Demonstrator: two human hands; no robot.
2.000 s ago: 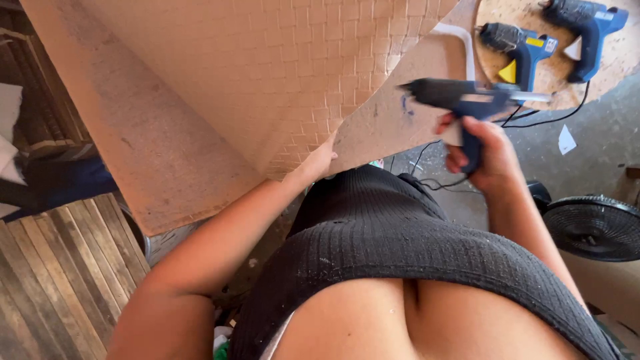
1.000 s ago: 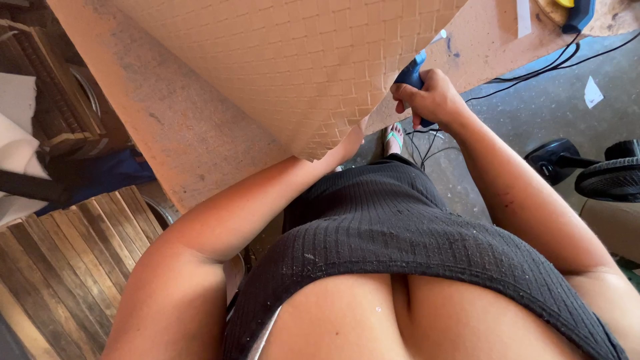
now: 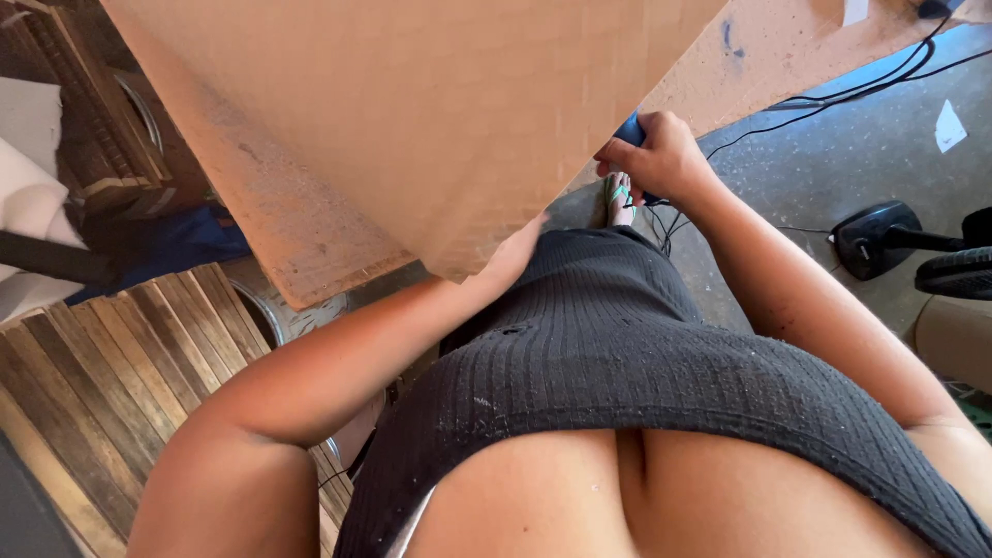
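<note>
A large tan woven-pattern sheet (image 3: 434, 116) hangs over the wooden table (image 3: 325, 256), its lower corner curled toward my body. My left hand (image 3: 521, 246) is at the sheet's lower right edge, its fingers mostly hidden behind the sheet, so its grip does not show. To the right, my right hand (image 3: 655, 159) is closed around the blue handle of a hot glue gun (image 3: 632, 132). The gun's front part is hidden behind the sheet's right edge.
Black cables (image 3: 860, 97) run from the table's right side down to the floor. A black fan (image 3: 957, 271) and its base stand at the right. A slatted wooden surface (image 3: 132, 364) lies at lower left, near blue fabric (image 3: 182, 236). A white scrap (image 3: 949, 126) lies on the floor.
My right hand has brought the glue gun from over the floor at the right to the sheet's edge, where its front went out of sight. My left hand stays by the sheet's lower edge.
</note>
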